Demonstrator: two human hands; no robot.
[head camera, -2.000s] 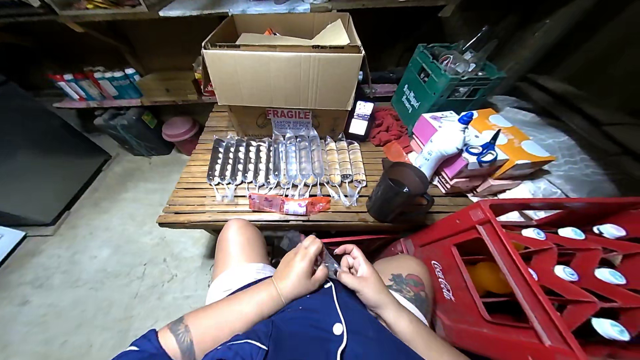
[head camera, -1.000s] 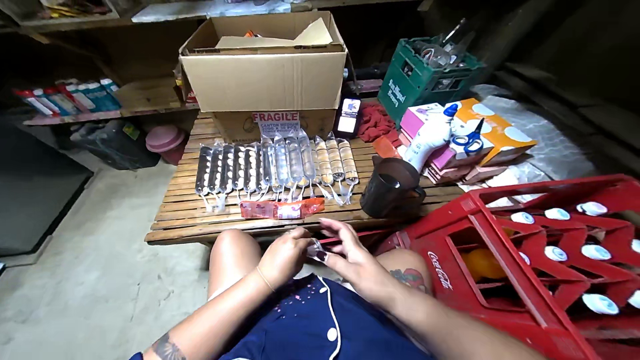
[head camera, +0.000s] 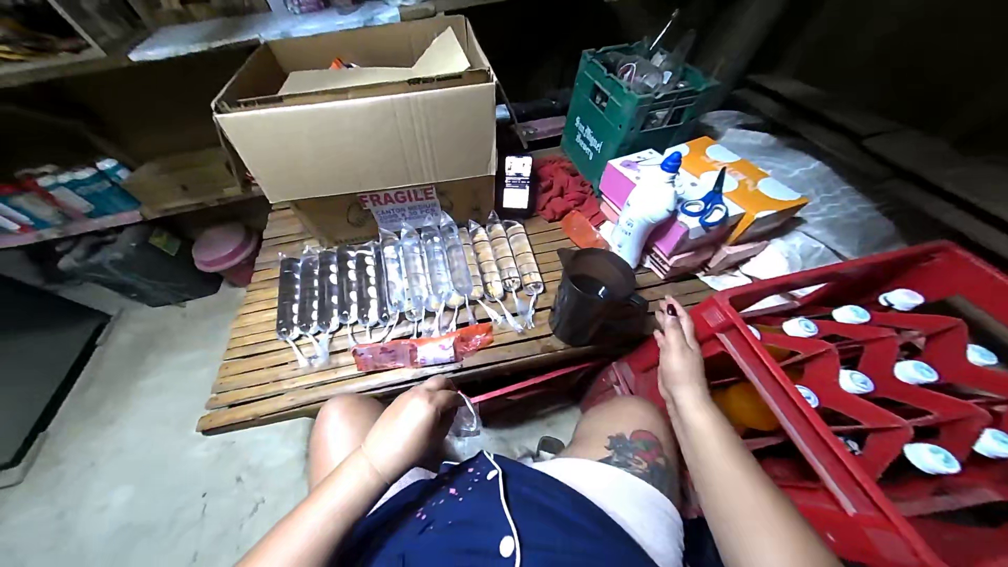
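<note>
My left hand (head camera: 416, 421) is closed on a clear plastic bag (head camera: 466, 417) that hangs from its fingers above my lap. My right hand (head camera: 679, 350) is apart from it, fingers extended and holding nothing, beside the red crate and just right of a dark plastic pitcher (head camera: 592, 303). On the slatted bamboo table (head camera: 260, 370) lie several filled clear plastic tubes in a row, dark ones (head camera: 329, 291) at the left, pale ones (head camera: 425, 268) in the middle and tan banded ones (head camera: 504, 256) at the right. An orange-red plastic packet (head camera: 421, 352) lies in front of them.
An open cardboard box (head camera: 362, 142) stands behind the tubes, a phone (head camera: 516, 185) beside it. Further right are a red cloth (head camera: 563, 187), a white glue bottle (head camera: 647, 213), blue-handled scissors (head camera: 706, 206) and a green crate (head camera: 587, 130). A red crate (head camera: 787, 417) of capped bottles stands at the right.
My hands were together above my lap. They are now apart, the right one having moved right, beside the pitcher and red crate, and the left one keeping the plastic bag.
</note>
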